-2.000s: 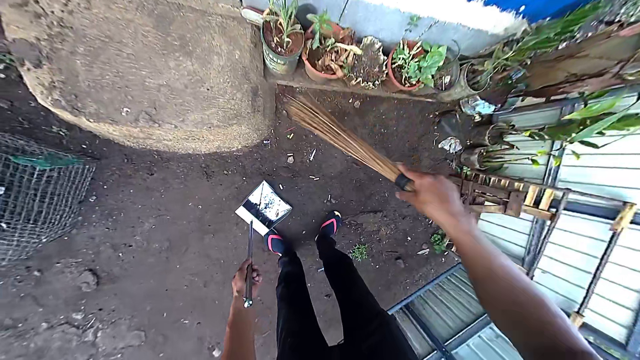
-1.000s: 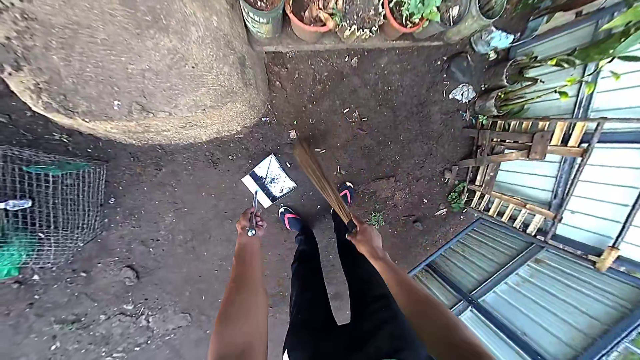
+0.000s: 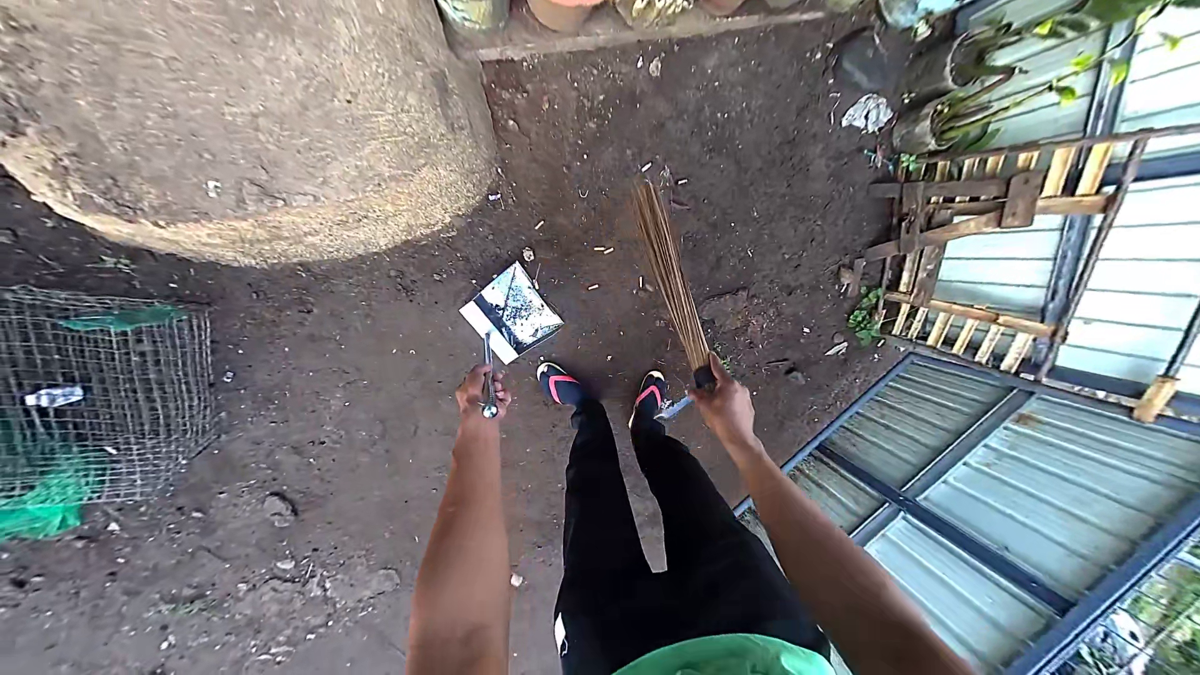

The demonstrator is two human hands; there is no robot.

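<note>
My left hand [image 3: 484,392] is closed around the handle of a metal dustpan [image 3: 514,314], whose pan rests on the bare soil ahead of my left foot and holds dark debris. In my right hand [image 3: 724,398] is the bound end of a stick broom [image 3: 673,272]. Its bristles point away from me, to the right of the dustpan, over soil dotted with small pale bits. Whether the bristle tips touch the ground I cannot tell.
A large earthen mound [image 3: 244,122] rises at upper left, with a wire mesh cage [image 3: 103,394] below it. Potted plants [image 3: 562,11] line the top edge. A wooden rack [image 3: 984,211] and a corrugated metal gate [image 3: 1012,469] stand at right.
The broom has swung from pointing up and left to pointing nearly straight ahead, away from the dustpan. My right hand has come closer to my body since the earliest frame.
</note>
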